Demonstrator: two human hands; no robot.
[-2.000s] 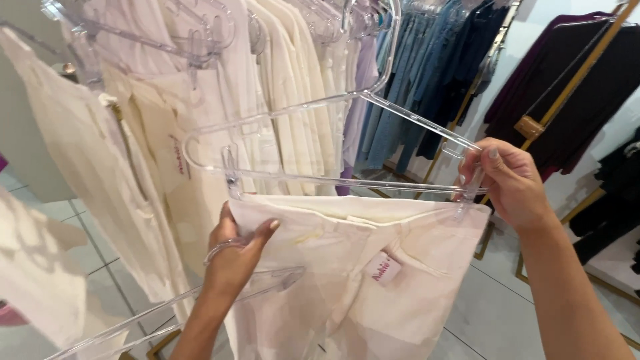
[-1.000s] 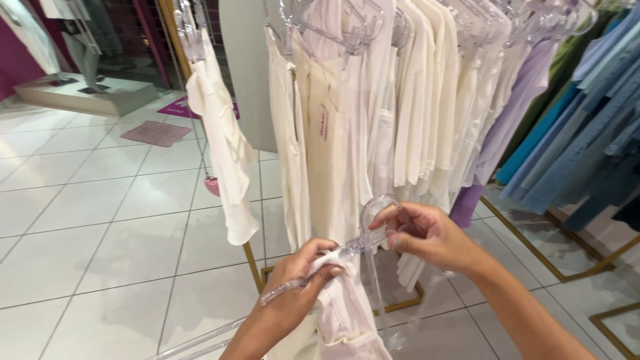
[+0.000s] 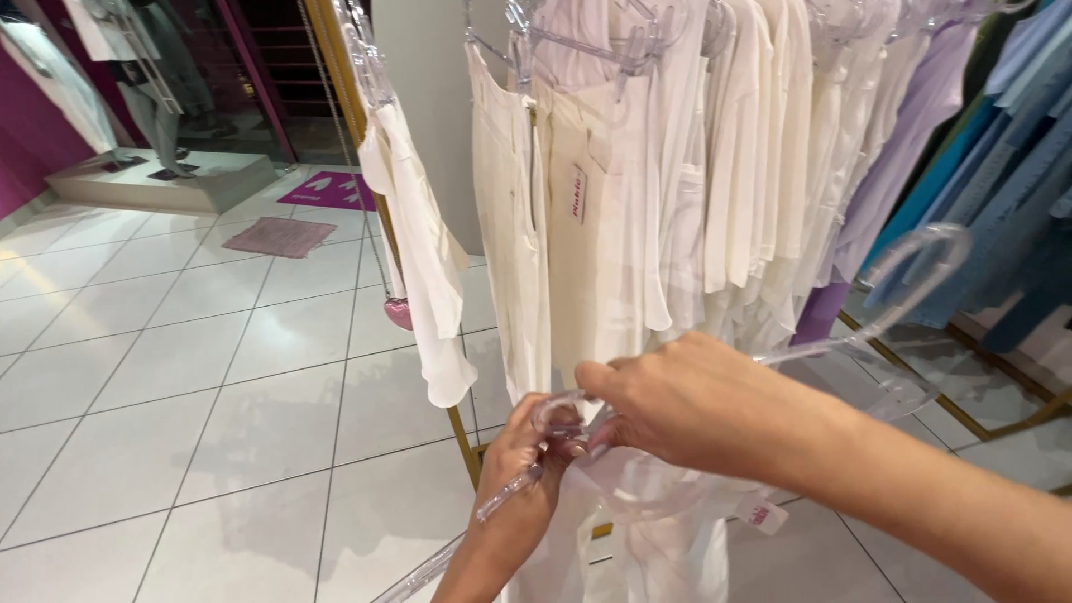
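A white garment [image 3: 662, 519] with a small tag [image 3: 762, 512] hangs below my hands, low in the middle of the view. My right hand [image 3: 670, 402] pinches a clip of a clear plastic hanger [image 3: 812, 347] at the garment's upper edge; the hanger's hook points up to the right. My left hand [image 3: 528, 461] is closed against the same spot, holding the garment's edge, and touches the fingers of my right hand. A second clear hanger [image 3: 423, 574] passes through my left hand, with its bar running down to the lower left. The clip itself is partly hidden by my fingers.
White and cream clothes [image 3: 578, 226] hang ahead on a gold-framed rack [image 3: 465, 444], with lilac garments [image 3: 904, 159] and blue ones [image 3: 997, 176] to the right. A pink heart-shaped object [image 3: 399, 312] hangs by a chain. A low display platform [image 3: 193, 180] and a mat [image 3: 279, 237] are at left.
The garment hung spread across the hanger between my hands two seconds ago; now it is bunched and my hands are together. The hanger has turned, its hook now to the right. The view has swung left.
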